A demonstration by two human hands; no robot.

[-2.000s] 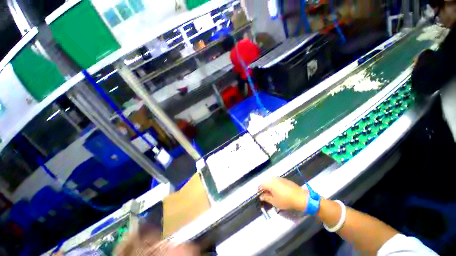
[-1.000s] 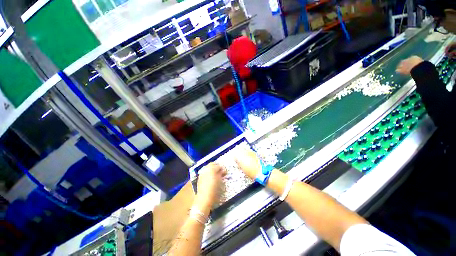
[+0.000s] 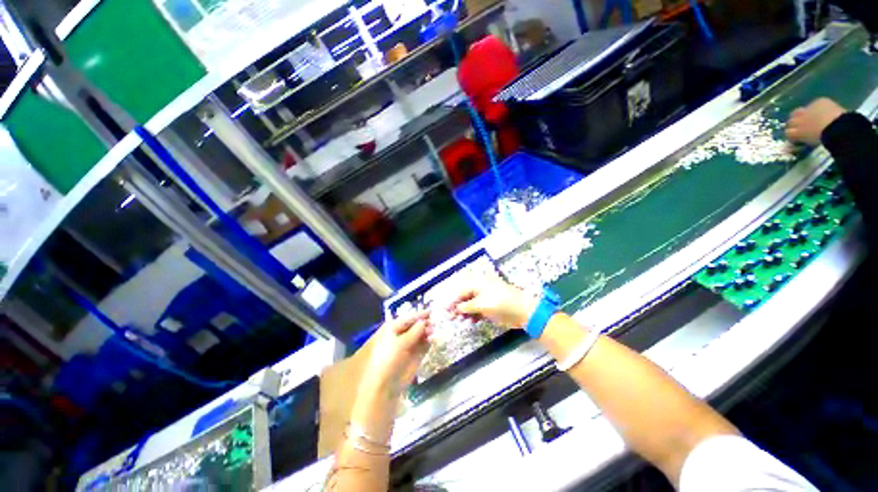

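Observation:
The shallow black tray (image 3: 486, 339) holds a heap of white components (image 3: 452, 348). My left hand (image 3: 397, 348) is over the tray's left part with thumb and fingertips together. My right hand (image 3: 496, 300) is over the tray's middle, fingers bent and close to my left fingertips. Small white bits seem to be at the fingertips of both hands, but they are too small to tell how they are held. A blue wrist strap (image 3: 543, 313) and a white bracelet are on my right wrist. My hands cover part of the heap.
Loose white components (image 3: 556, 258) lie on the green surface right of the tray. A green circuit board panel (image 3: 770, 252) is on the near track at right. Another person's hand (image 3: 813, 121) is at a farther white pile. Brown cardboard (image 3: 337, 399) lies left; a blue crate (image 3: 529, 183) stands behind.
Both hands came into the tray after my right hand was at the near rail. Since then my hands have lifted slightly and their fingertips come closer together. The board panel has moved right.

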